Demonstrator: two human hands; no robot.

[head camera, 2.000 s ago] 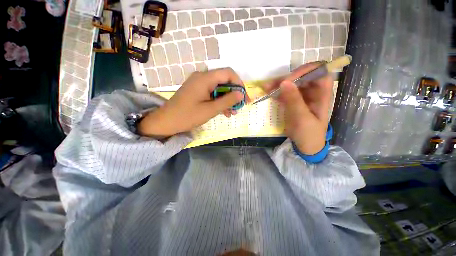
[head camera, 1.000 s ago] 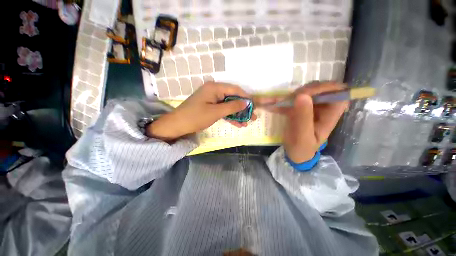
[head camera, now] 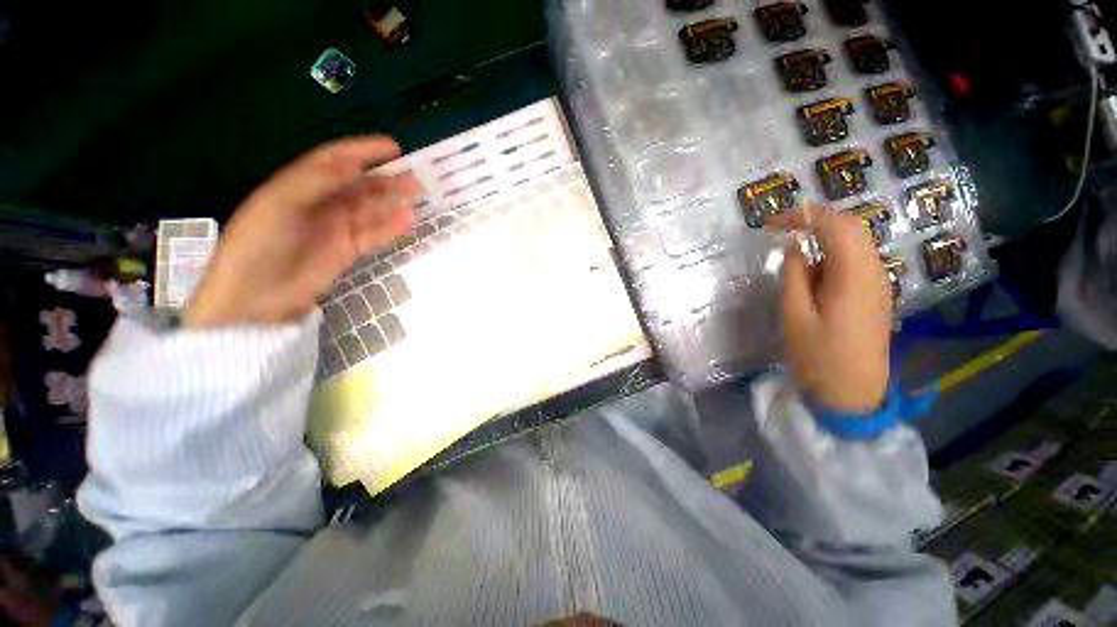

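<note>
My left hand [head camera: 300,233] is over the left part of the sheets, fingers apart, with nothing seen in it. My right hand [head camera: 843,312] is over the clear blister tray [head camera: 680,294], its fingertips by a black and orange module [head camera: 769,198] in a pocket. A small whitish, shiny thing shows blurred at these fingers; I cannot tell what it is or whether they grip it. A teal-rimmed watch module [head camera: 332,70] lies on the dark green mat. Grey adhesive pieces [head camera: 386,292] sit on the white liner sheet [head camera: 527,294].
More modules sit in rows in the tray's right part. A black and orange piece [head camera: 390,22] lies near the teal-rimmed module. The yellow sheet [head camera: 380,429] is nearest my body. A small white gridded card [head camera: 186,260] is at left. Green boards [head camera: 1029,502] are at lower right.
The view has swung, showing more of the tray. My left hand has let go of the teal-rimmed module. My right hand has moved onto the tray; the tweezers are no longer clearly visible.
</note>
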